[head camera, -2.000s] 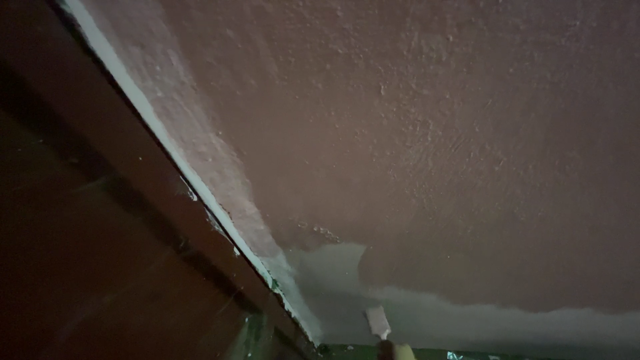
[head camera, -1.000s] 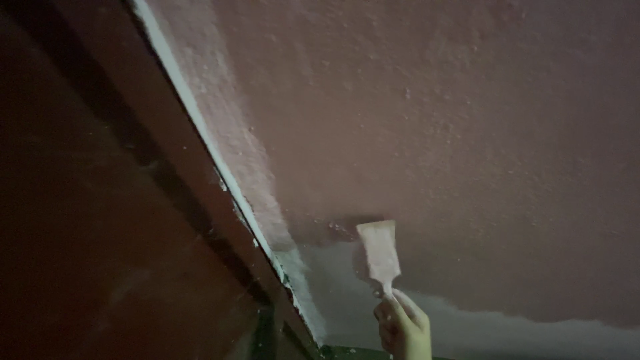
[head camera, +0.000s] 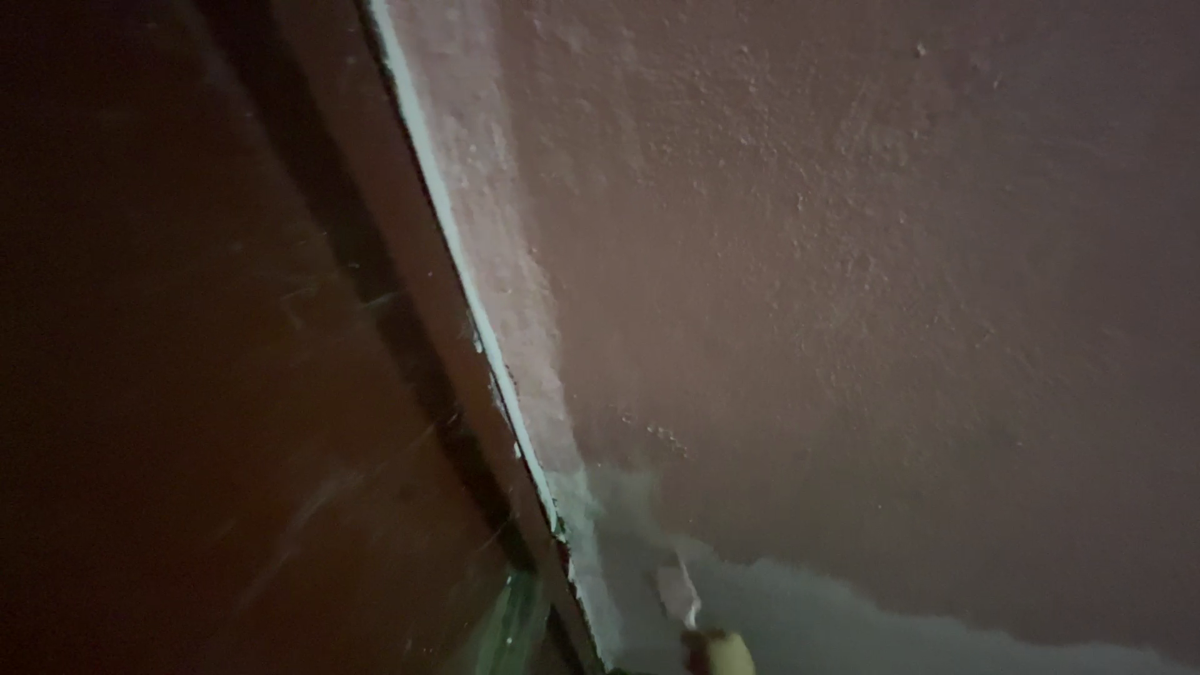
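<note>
At the bottom edge, my right hand is only partly in view, blurred, closed around the handle of a flat, broad-ended tool. Whether this is a paintbrush or a scraper cannot be told. The pale head of the tool points up and lies over the lighter grey-green part of the wall. Above that part, the wall is dull pinkish brown and rough, with small bumps. A ragged edge divides the two colours. My left hand is out of view.
A dark reddish-brown panel, perhaps a door, fills the left side. Along its edge a pale strip runs diagonally down to the wall's bottom corner. Beside the strip, a lighter, streaky band marks the wall. A greenish patch shows low on the panel.
My right hand rose with the tool between the first two frames and is now back low, mostly below the frame's edge. The tool's head has left the pinkish-brown area.
</note>
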